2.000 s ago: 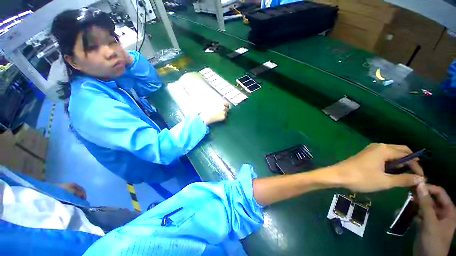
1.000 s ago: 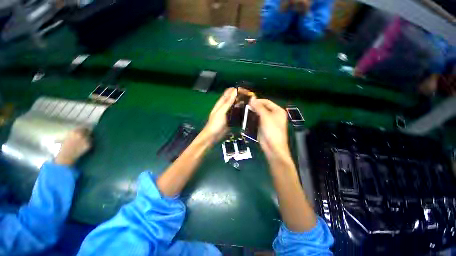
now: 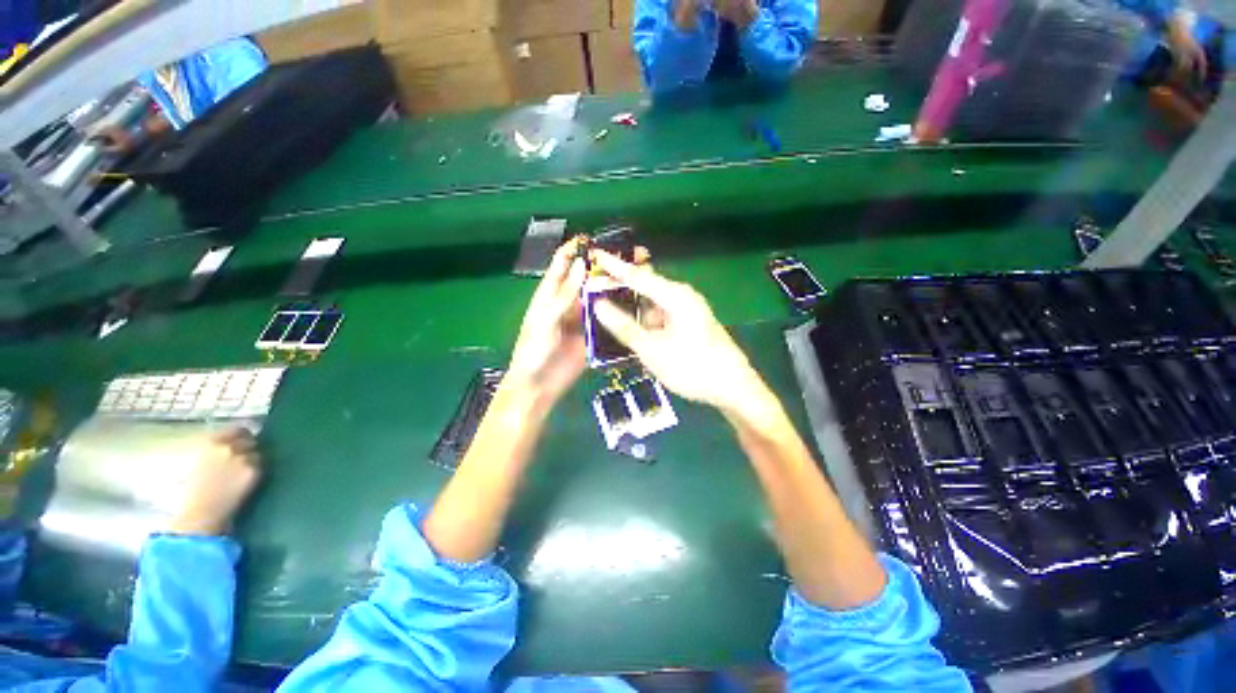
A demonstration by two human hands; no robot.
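My left hand [image 3: 548, 332] holds a dark phone assembly [image 3: 613, 325] with a white-edged screen, over the middle of the green bench. My right hand [image 3: 678, 332] lies over its right side, fingers on the screen face. A black part also shows at the top of the hands; its exact shape is unclear. Just below the hands lie two small LCD modules [image 3: 632, 402] with gold flex tails, on a white piece. Black phone housings [image 3: 470, 417] lie at the left, partly hidden by my left forearm.
Stacked glossy black trays [image 3: 1044, 460] stand at the right. A framed phone part [image 3: 797, 280] lies above them. A grey rectangular piece [image 3: 541, 245] lies on the far strip. LCD modules [image 3: 300, 329] lie at left, beside a neighbour's hand [image 3: 217, 481] on a pale sheet [image 3: 115, 474].
The view has swung right from the neighbour to the bench. My hands have brought the dark housing and white-edged screen together, with my right hand now over the screen.
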